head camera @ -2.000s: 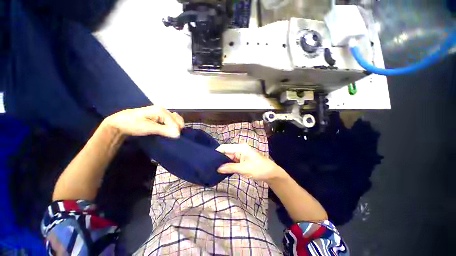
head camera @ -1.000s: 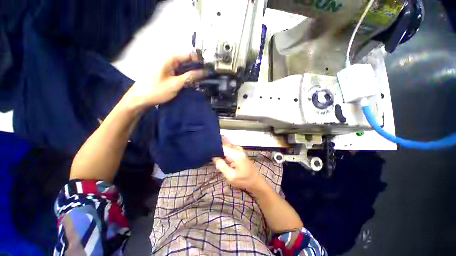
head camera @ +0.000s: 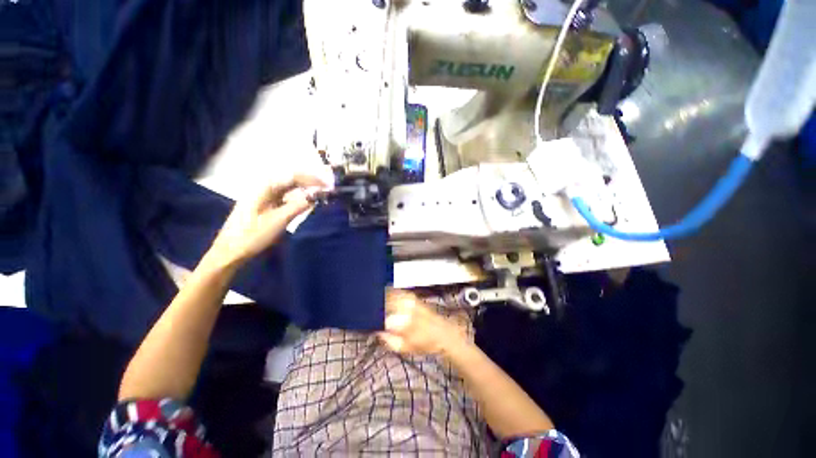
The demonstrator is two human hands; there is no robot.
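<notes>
The navy garment end (head camera: 338, 273) hangs flat and taut from the dark presser foot and needle assembly (head camera: 365, 195) down to the lap's edge. My left hand (head camera: 268, 215) is at the left of the needle assembly, its fingertips at the small metal part and the cloth's upper edge; what they pinch is hard to tell. My right hand (head camera: 413, 324) grips the garment's lower right corner between thumb and fingers. The cream sewing machine (head camera: 474, 67) carries green "ZUSUN" lettering. Its cylinder arm (head camera: 447, 210) lies right of the cloth.
A navy garment bundle (head camera: 116, 170) covers the left. A dark pile (head camera: 590, 358) lies low right. A blue gooseneck (head camera: 707, 215) with a white lamp head (head camera: 789, 76) crosses the right. A lit phone (head camera: 415, 139) stands behind the arm. A linkage lever (head camera: 505, 293) juts from the front.
The garment end has gone from over the lap up to the needle assembly and now hangs straighter. My left hand moved up to the machine head. The view has shifted, showing more of the machine.
</notes>
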